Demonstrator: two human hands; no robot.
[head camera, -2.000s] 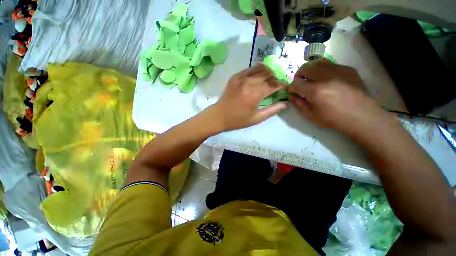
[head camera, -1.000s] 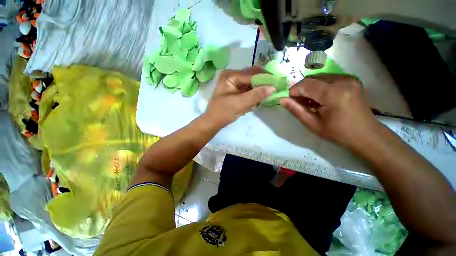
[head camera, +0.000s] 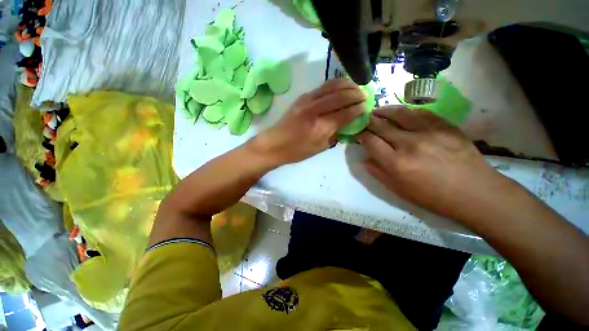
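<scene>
A light green fabric piece (head camera: 357, 121) is held between both hands just in front of the lit needle area of the sewing machine (head camera: 481, 19). My left hand (head camera: 316, 119) grips its left side with the fingers over it. My right hand (head camera: 420, 152) is at its right edge, fingertips touching it. The needle and presser foot are hidden by the machine head and glare. Another green piece (head camera: 452, 100) lies behind the pale ridged knob (head camera: 422, 90). A heap of green cut pieces (head camera: 223, 84) lies on the white table to the left.
A black flat block (head camera: 542, 84) is right of the needle area. The white table (head camera: 310, 184) has its front edge above the lap. A yellow translucent sack (head camera: 123, 174) and whitish-grey sacks (head camera: 110, 52) are at left. A clear bag of green pieces (head camera: 494, 291) is at lower right.
The green piece has been turned and brought against the needle area, and my left fingers now cover more of it. The green piece behind the knob shows more. The view has shifted slightly.
</scene>
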